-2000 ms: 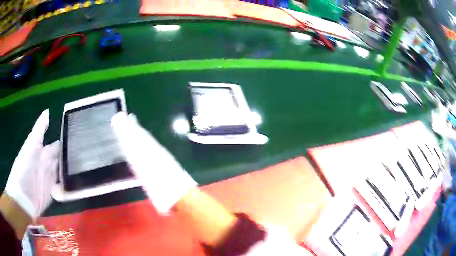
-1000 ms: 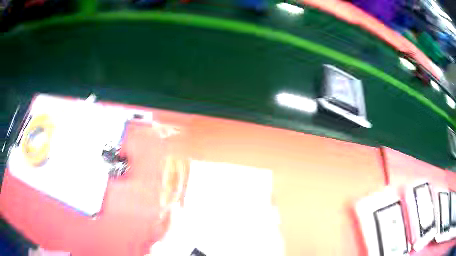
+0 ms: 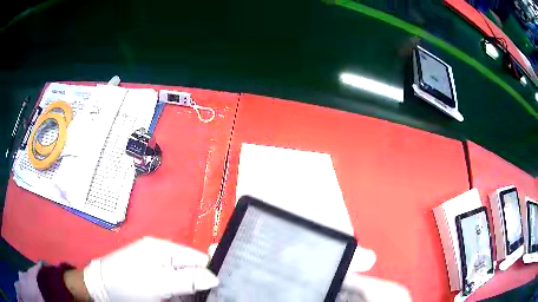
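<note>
A black-framed e-reader [image 3: 283, 256] with grey lines on its screen is held at the bottom centre, tilted, its lower edge cut off by the picture. My left hand [image 3: 153, 268], in a white glove, grips its left edge. My right hand [image 3: 374, 286], also gloved and partly cut off, is at its right edge, with fingertips showing beside the frame. A white tray [image 3: 289, 171] lies on the red mat behind the e-reader, partly hidden by it.
At left, papers [image 3: 109, 159] on a clipboard carry yellow tape rolls [image 3: 41, 144] and a shiny dark item [image 3: 143, 151]. A small meter [image 3: 175, 97] lies beside them. Waiting e-readers [image 3: 475, 248] stand at right. Another e-reader [image 3: 435, 79] is on the green belt.
The view has swung left and down from the belt to the mat. The e-reader is now up off its white tray, between both hands. The belt's e-reader appears farther right.
</note>
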